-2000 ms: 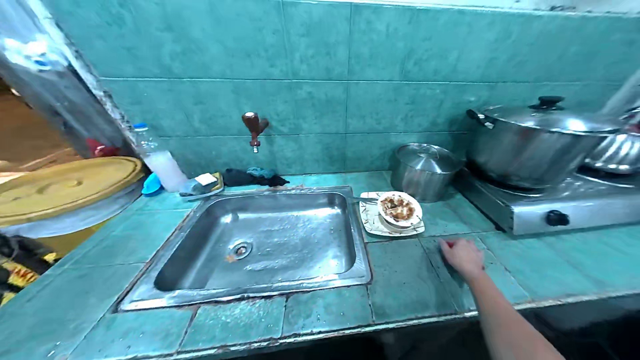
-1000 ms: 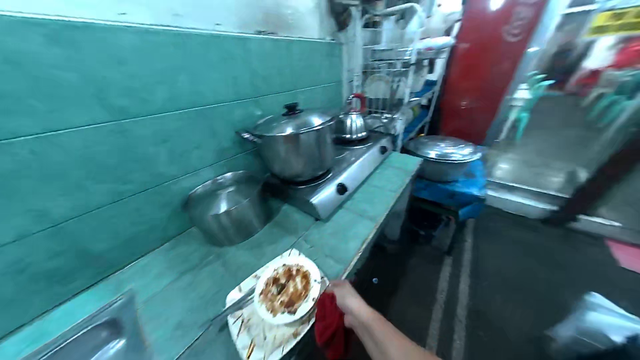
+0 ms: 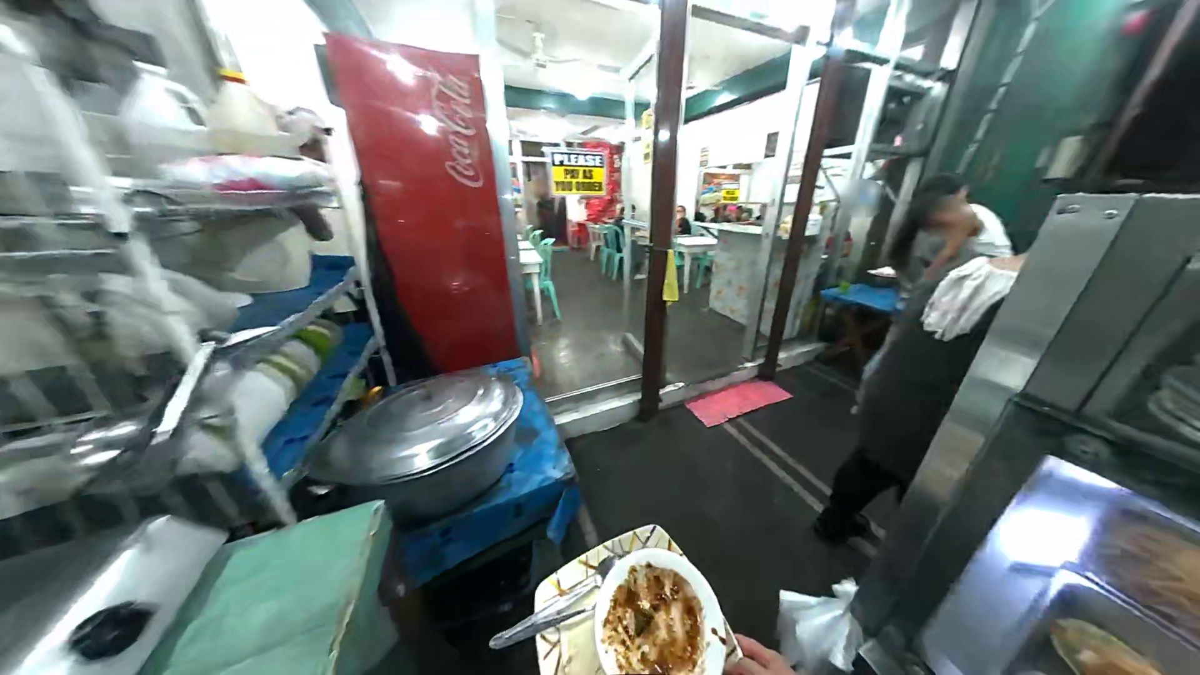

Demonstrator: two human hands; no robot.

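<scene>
At the bottom edge, my right hand (image 3: 757,656) holds the right rim of a patterned square plate (image 3: 574,583). On the plate rests a white bowl (image 3: 656,614) with brown sauce residue inside. Metal cutlery (image 3: 553,617), including what looks like a spoon, lies at the left of the bowl and sticks out past the plate's edge. Only part of my right hand shows, since the frame's edge cuts it off. My left hand is out of view.
A large lidded metal pot (image 3: 422,441) stands on a blue-covered table (image 3: 497,520). Left are a dish rack (image 3: 309,314), the stove (image 3: 103,600) and the tiled counter end (image 3: 272,591). A person (image 3: 923,356) stands at right beyond a metal cabinet (image 3: 994,412); a pink mat (image 3: 739,401) lies ahead.
The plate with the bowl was on the counter; now it is held over the floor beyond the counter's end. The red cloth by my right hand is no longer visible. The view has swung far right.
</scene>
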